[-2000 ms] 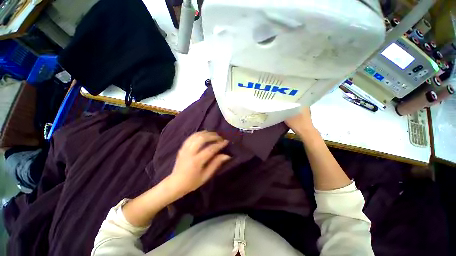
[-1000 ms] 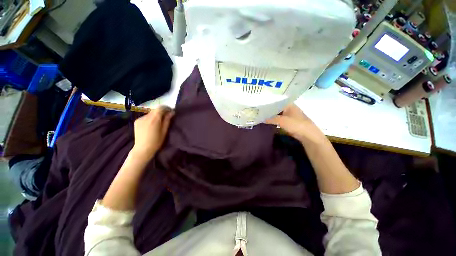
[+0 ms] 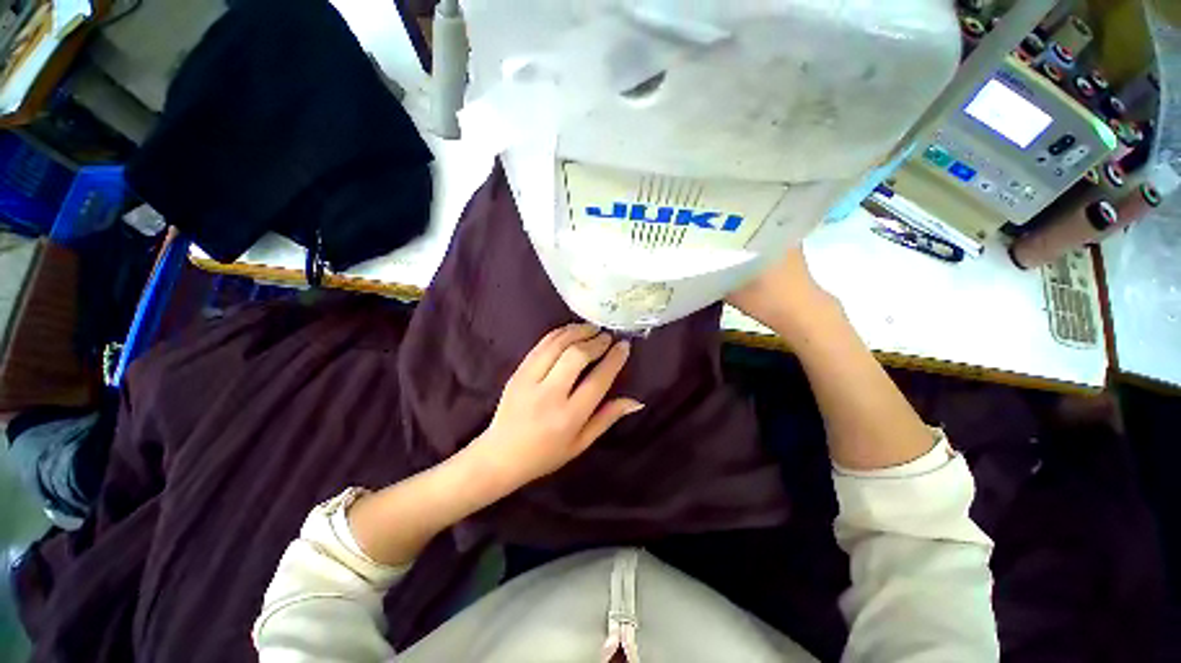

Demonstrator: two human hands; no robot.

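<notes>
The plum trousers [image 3: 473,298] lie on the machine table under the head and hang over its front edge onto my lap. The white JUKI machine head [image 3: 725,117] fills the top centre and hides the needle area. My left hand [image 3: 557,402] rests on the cloth just below the head's tip, its fingertips at the tip and its thumb apart; it grips nothing that I can see. My right hand [image 3: 781,295] is at the right side of the head's tip, at the cloth's right edge. Its fingers are hidden behind the head.
A black garment [image 3: 292,143] lies on the table's left. At right are the control panel [image 3: 1023,136] with lit screen, thread snips [image 3: 917,238] and brown thread cones [image 3: 1065,236]. A large plum pile [image 3: 259,453] lies left of my lap. Blue crates [image 3: 91,205] stand far left.
My left hand has moved right from the cloth's left edge to below the head's tip. The cloth under it lies flatter. My right hand has moved slightly, its fingers now hidden behind the head.
</notes>
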